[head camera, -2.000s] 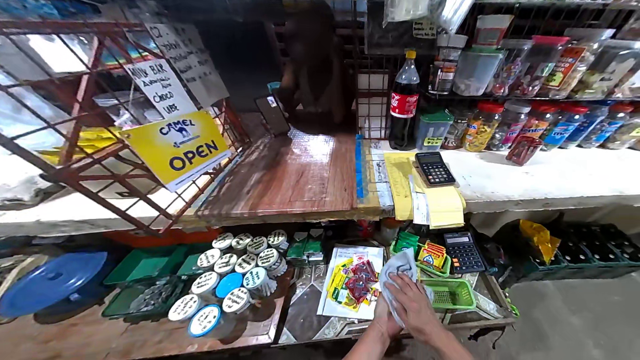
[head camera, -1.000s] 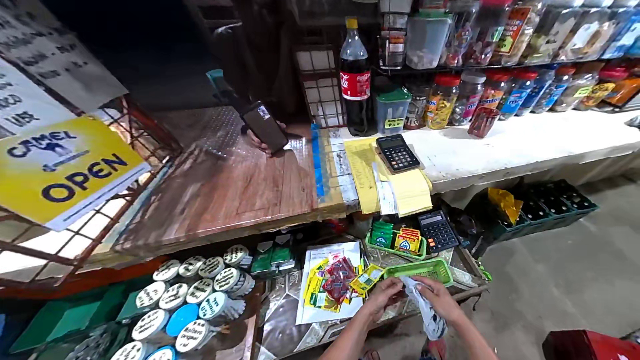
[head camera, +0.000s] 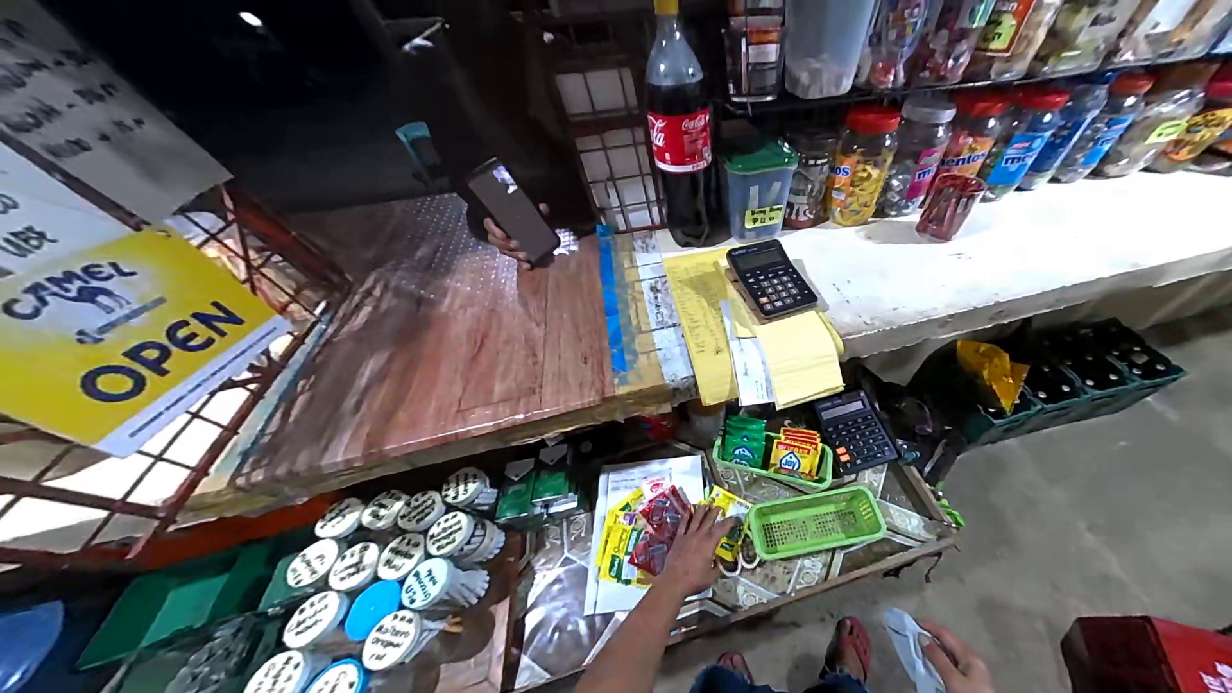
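My left hand (head camera: 695, 553) is spread over the right edge of a pile of red sachets (head camera: 662, 515) and yellow sachets (head camera: 619, 539), which lie on white paper (head camera: 603, 602) on the low tiled table. Its fingertips reach a yellow packet (head camera: 730, 515); whether they grip anything cannot be told. Low at the right, over the floor, my right hand (head camera: 953, 659) holds a whitish plastic bag (head camera: 910, 647). A green plastic basket (head camera: 818, 522) sits right of my left hand, and a smaller green basket (head camera: 823, 478) behind it holds green and red-yellow sachets.
Lidded tubs (head camera: 390, 558) stand at left. On the counter (head camera: 481, 366) are a calculator (head camera: 772, 277), a yellow pad (head camera: 799, 361), a cola bottle (head camera: 680, 135) and candy jars (head camera: 864, 168). Another person's hand (head camera: 507, 243) holds a phone (head camera: 513, 214). A red box (head camera: 1136, 654) stands lower right.
My hands were together on the plastic bag; now they are apart. The left has moved onto the sachets, while the right has moved away to the right with the bag.
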